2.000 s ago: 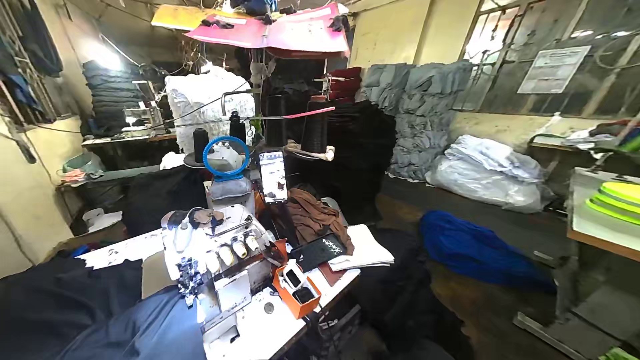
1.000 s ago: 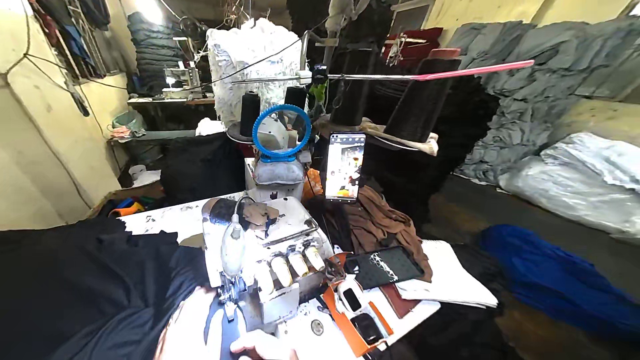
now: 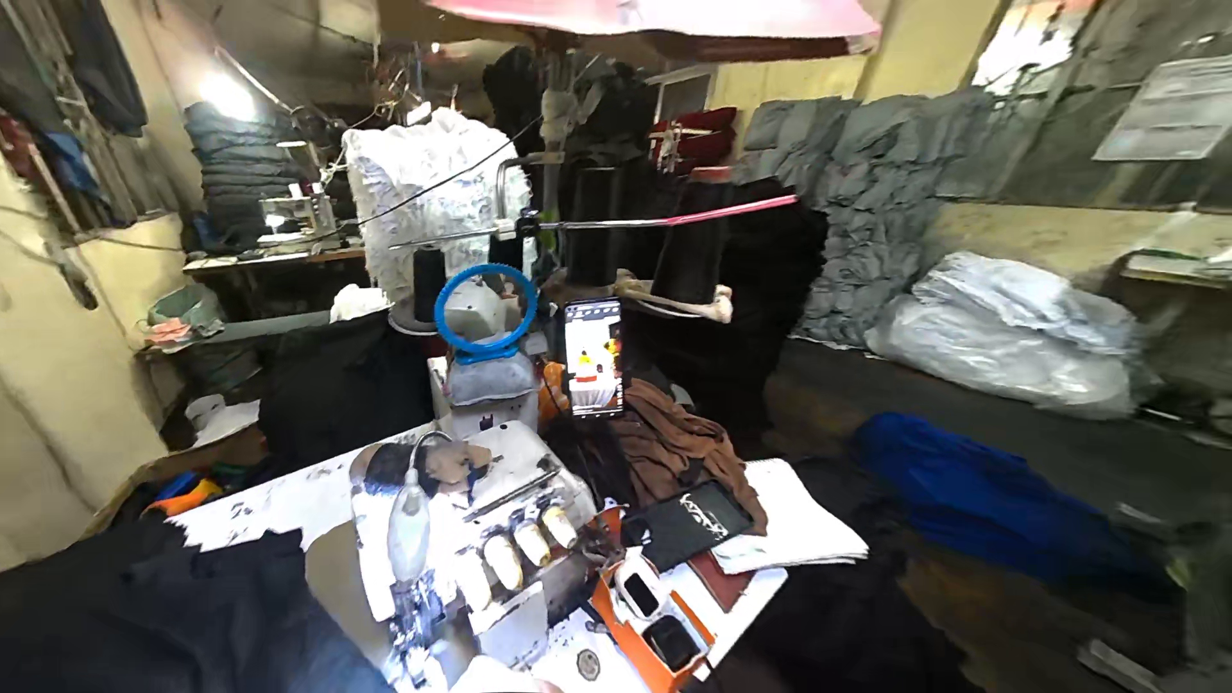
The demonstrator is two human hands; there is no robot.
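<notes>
A bright sliver at the bottom edge looks like my right hand; its fingers are mostly cut off, so what it touches is hidden. My left hand is not in view. Just above it stands a white overlock sewing machine with several cream tension knobs. A small lamp lights its needle area strongly. Black fabric is spread at the lower left, beside the machine.
Right of the machine are an orange box with small devices, a black phone, brown cloth and folded white cloth. Behind stand a lit phone, a blue ring and thread cones. Blue fabric lies on the floor.
One second ago two hands showed at the needle area; now only a sliver of one remains at the bottom edge. The view has shifted and widened since then.
</notes>
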